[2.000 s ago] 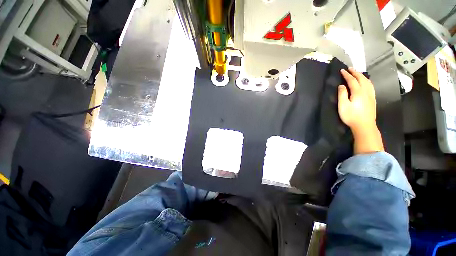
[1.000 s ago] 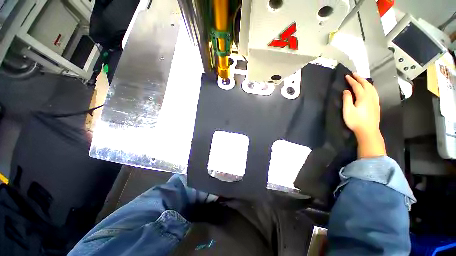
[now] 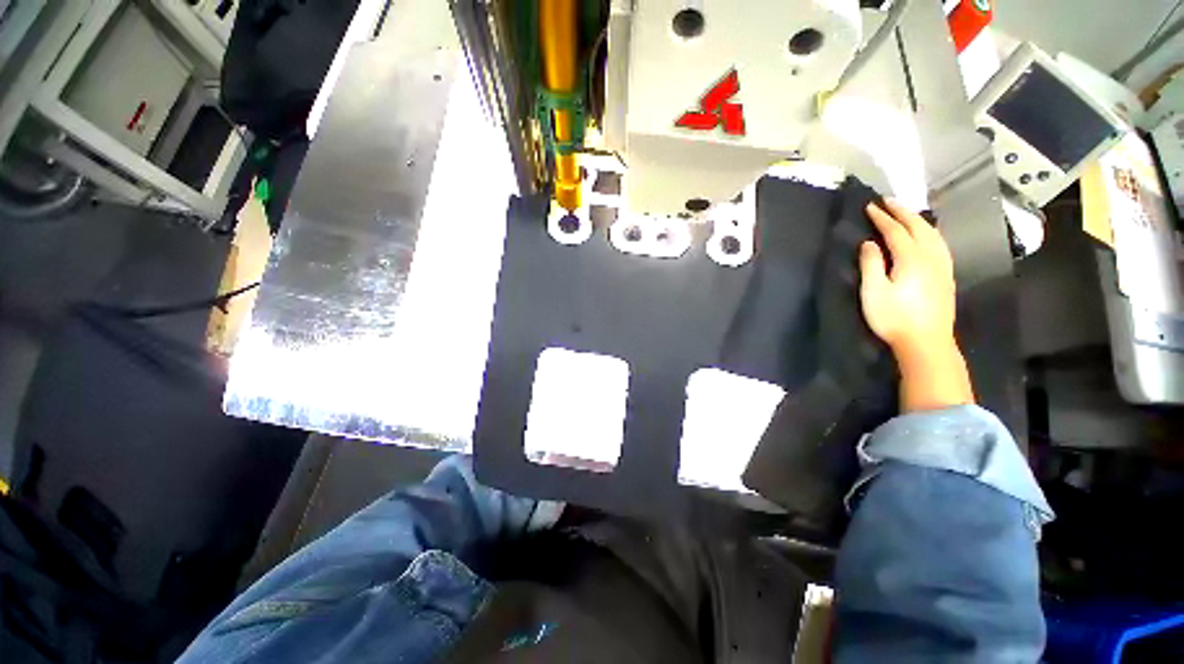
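Note:
A black fabric panel [image 3: 649, 305] lies flat in front of me, with two white rounded-square areas near its lower edge. Its right part is folded and rumpled. My right hand [image 3: 912, 288] rests on this right fold, thumb apart from the fingers. The white lobed clamp plate [image 3: 649, 236] lies on the panel's far edge, under the pale machine head [image 3: 708, 97] with its red logo. My left hand is not in view; only its blue sleeve shows, running down toward the panel's lower edge. The needle area is hidden by the head.
The shiny metal table [image 3: 344, 221] extends left of the panel. An orange-yellow rod [image 3: 561, 130] stands left of the head. A control panel [image 3: 1054, 114] is at the upper right. A blue bin [image 3: 1104, 636] shows at the lower right. A cable [image 3: 156, 309] hangs at left.
The panel, clamp plate and right hand shift slightly right together, then slightly back left. The hand stays on the fold. The camera view also shifts a little.

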